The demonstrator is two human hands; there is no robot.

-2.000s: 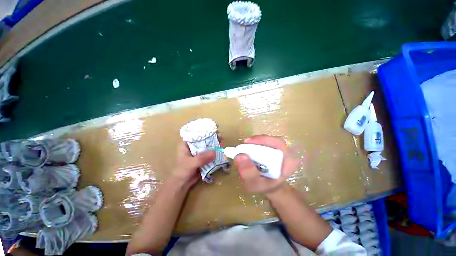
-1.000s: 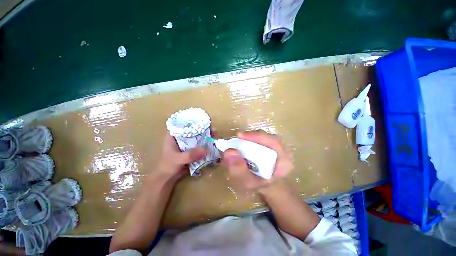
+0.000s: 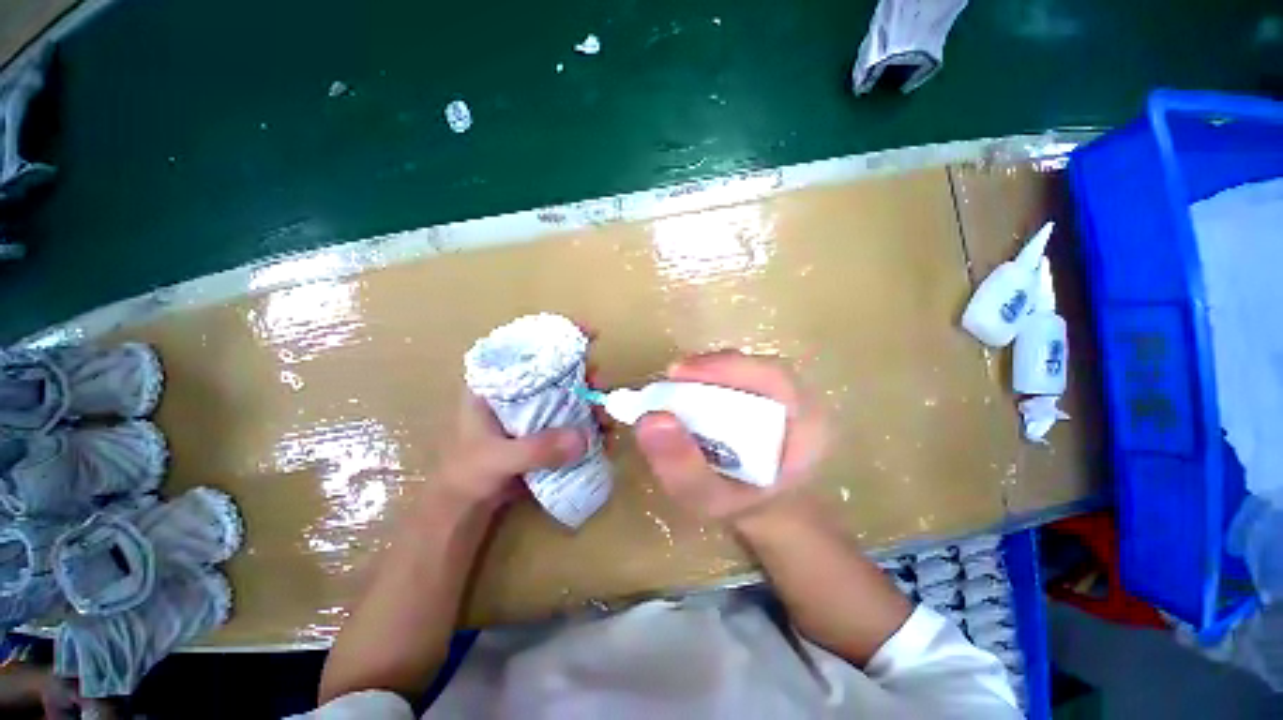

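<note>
My left hand (image 3: 509,453) holds a grey-white hollow casting (image 3: 546,408) above the bench, its beaded rim up and tilted to the left, its lower end towards me. My right hand (image 3: 739,429) holds a white glue bottle (image 3: 732,431) on its side, nozzle pointing left. The teal tip is at the casting's right side, just below the beaded rim; whether it touches cannot be told. The fingers behind the casting are mostly hidden.
Several castings (image 3: 141,549) are piled at left on the tan bench (image 3: 380,535). Two spare glue bottles (image 3: 1038,352) lie beside the large blue crate (image 3: 1147,380) at right. Another casting (image 3: 908,42) lies on the green belt (image 3: 661,113). A smaller blue crate (image 3: 1030,619) shows below the bench edge.
The held casting has been turned, so its cut-out end no longer shows and its patterned wall faces up. The casting and scraps on the belt have shifted right and up in view.
</note>
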